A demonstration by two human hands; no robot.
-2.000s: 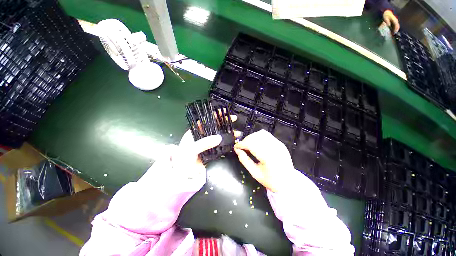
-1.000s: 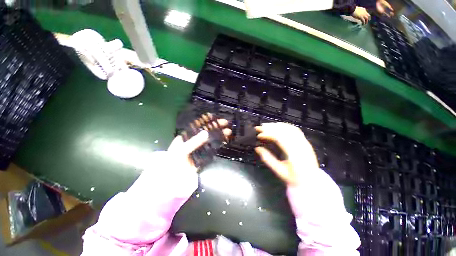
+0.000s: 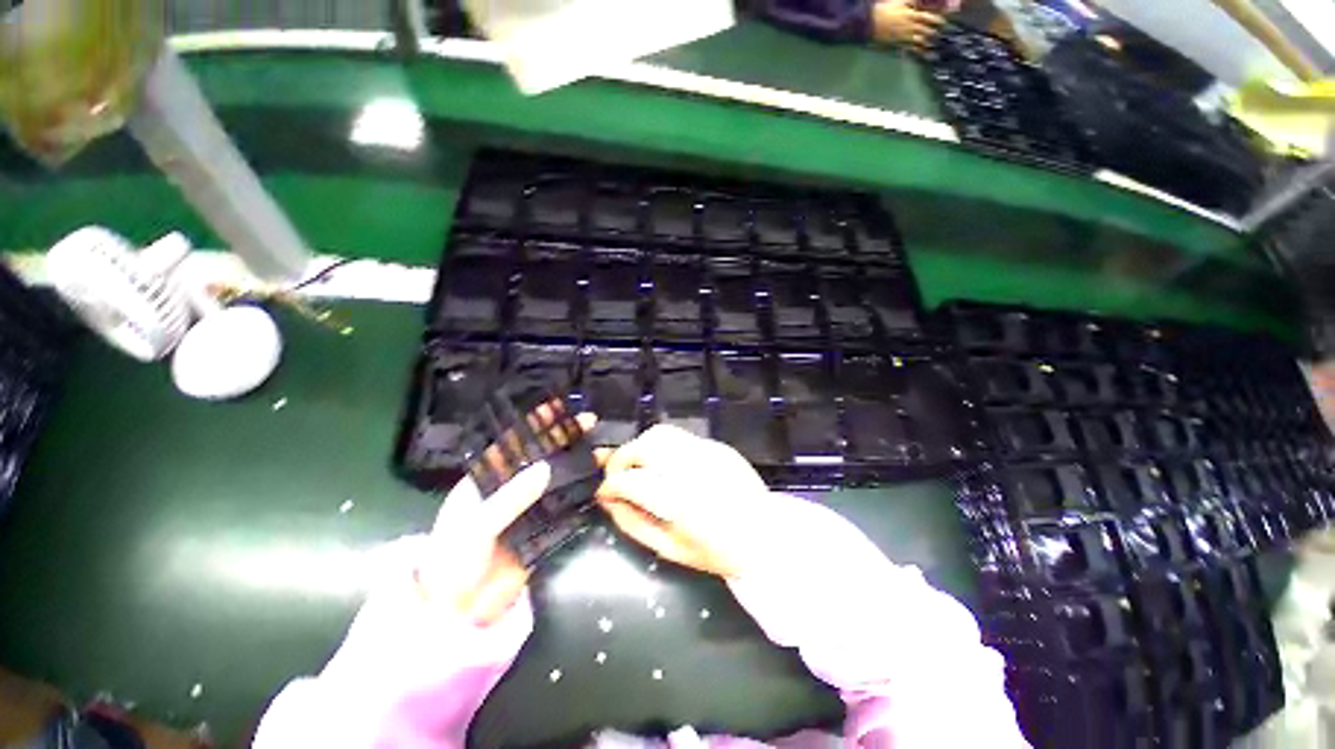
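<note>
My left hand (image 3: pixel 491 539) holds a fanned stack of black plastic frames (image 3: pixel 554 495) over the near left edge of the black blister tray (image 3: pixel 674 300). Skin shows through the frame openings. My right hand (image 3: pixel 677 495) is at the right end of the stack, thumb and fingertips pinched together against it. Whether a small piece is between those fingertips is too small to tell. Several tiny white and yellowish scraps (image 3: pixel 605 626) lie on the green bench near my body.
Stacked black trays (image 3: pixel 1113 512) stand at the right, more at the far left edge. A white fan (image 3: pixel 227 351) and a metal post (image 3: pixel 220 168) are at the left. Beyond the raised green ledge, another person's hand (image 3: pixel 905 22) is beside black trays.
The view has swung right, so the bench things sit further left. My right hand, apart from the stack one second ago, is back at its end. The stack stays in my left hand.
</note>
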